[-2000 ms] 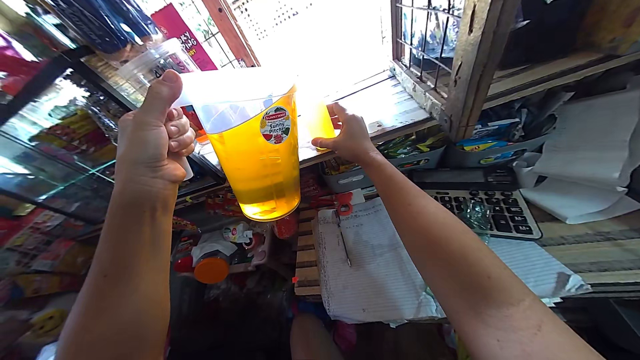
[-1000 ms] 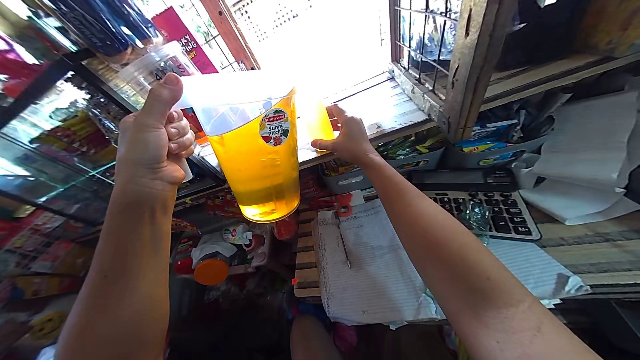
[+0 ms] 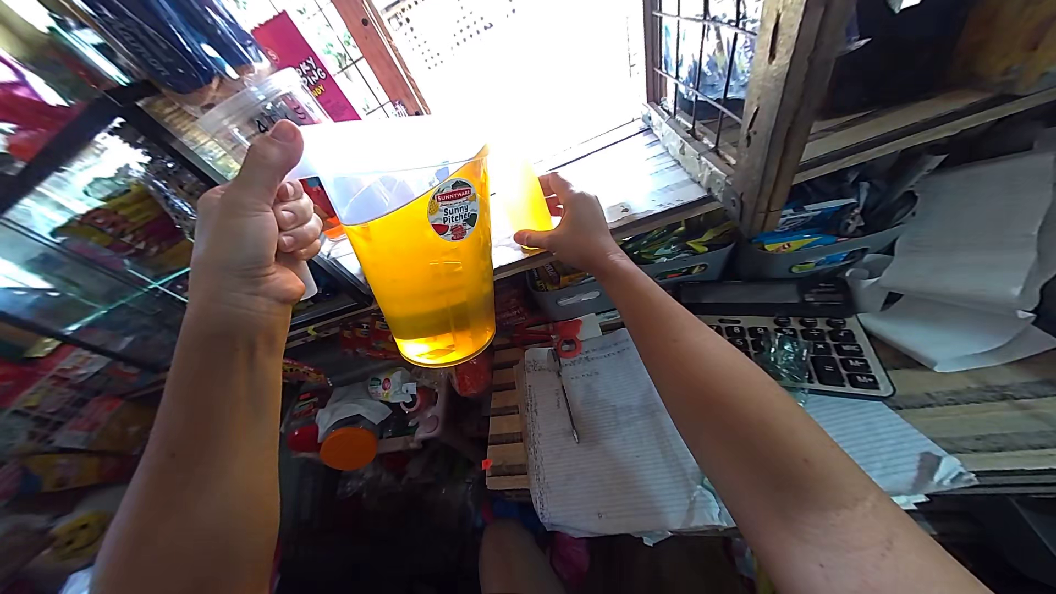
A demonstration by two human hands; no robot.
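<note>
My left hand [image 3: 260, 223] grips the handle of a clear plastic pitcher [image 3: 421, 272], thumb on top. The pitcher is tilted toward the window and holds yellow-orange liquid; a round sticker is on its side. Just right of it, my right hand [image 3: 577, 219] holds a cup of yellow liquid [image 3: 525, 202] on the window ledge, fingers behind and thumb in front. Glare washes out the cup's rim and the pitcher's lip, so whether liquid is running between them cannot be seen.
Below the ledge lie a lined notebook [image 3: 610, 445] with a pen [image 3: 569, 404], red-handled scissors [image 3: 568, 337] and a large calculator [image 3: 817, 355]. Gray baskets of packets [image 3: 701, 260] line the ledge. An orange-lidded jar [image 3: 349, 447] stands lower left, near a glass display case [image 3: 99, 305].
</note>
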